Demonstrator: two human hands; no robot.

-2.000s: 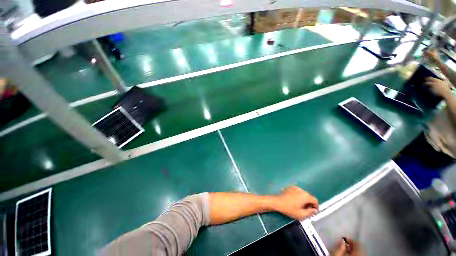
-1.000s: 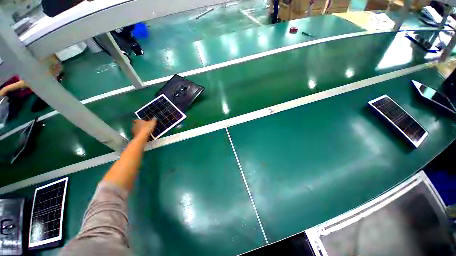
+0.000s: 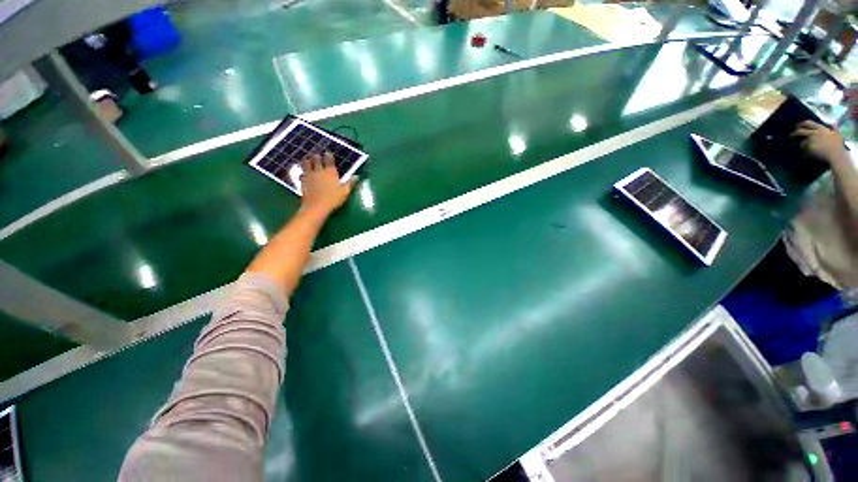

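Note:
My left hand (image 3: 325, 184) is on the near right edge of a small solar panel (image 3: 292, 151), with its fingers on the gridded face. The panel lies face up on the green conveyor. A dark panel edge shows beneath it at the left, and a thin black cable (image 3: 346, 130) shows behind it. How far my thumb wraps around the edge is hidden. My right hand is out of the picture.
Two panels (image 3: 672, 215) (image 3: 738, 165) lie on the green bench at right. A coworker's hand (image 3: 820, 139) touches a dark panel (image 3: 788, 132). The light box (image 3: 659, 424) is at lower right. Another panel (image 3: 9, 447) is cut off at left. Pale posts (image 3: 89, 113) rise at left.
My left hand has moved from the light box to the conveyor panel, then from its near left edge to its near right. The panel now covers most of the dark one. My right hand has left view.

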